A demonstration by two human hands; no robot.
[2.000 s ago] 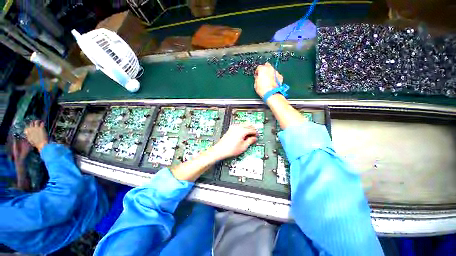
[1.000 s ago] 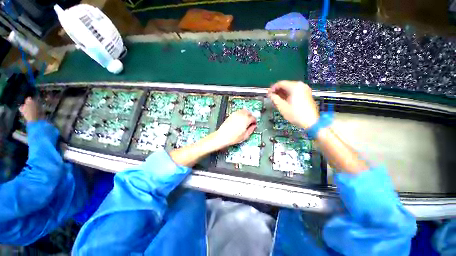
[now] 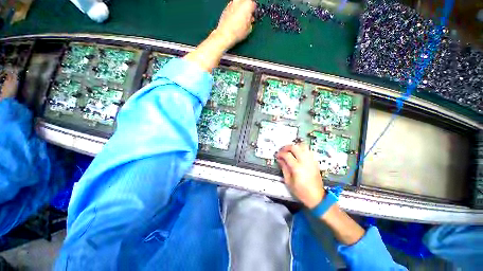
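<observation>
A pallet [image 3: 247, 127] on the conveyor holds four green printed circuit boards, one of them a white-topped board [image 3: 273, 138] at its lower left. My right hand [image 3: 301, 172], with a blue wrist strap [image 3: 325, 202], has its fingertips at the lower edge of that white-topped board; whether they hold a component cannot be told. My left hand [image 3: 236, 22] reaches over the conveyor to the left edge of the loose component pile [image 3: 283, 18] on the green mat. Its fingers are near the components; what they hold is hidden.
Bulk component stock [image 3: 402, 50] lies at the upper right. A blue cord [image 3: 382, 132] runs down to my right wrist. More pallets of boards [image 3: 106, 87] stand at left, partly behind my left sleeve. A fan's base [image 3: 98, 11] is at upper left. A neighbour's blue sleeve [image 3: 21, 159] is at far left.
My left hand has moved from the boards up to the loose component pile. My right hand has come down to the white-topped board. The view has shifted, and the fan is mostly out of frame.
</observation>
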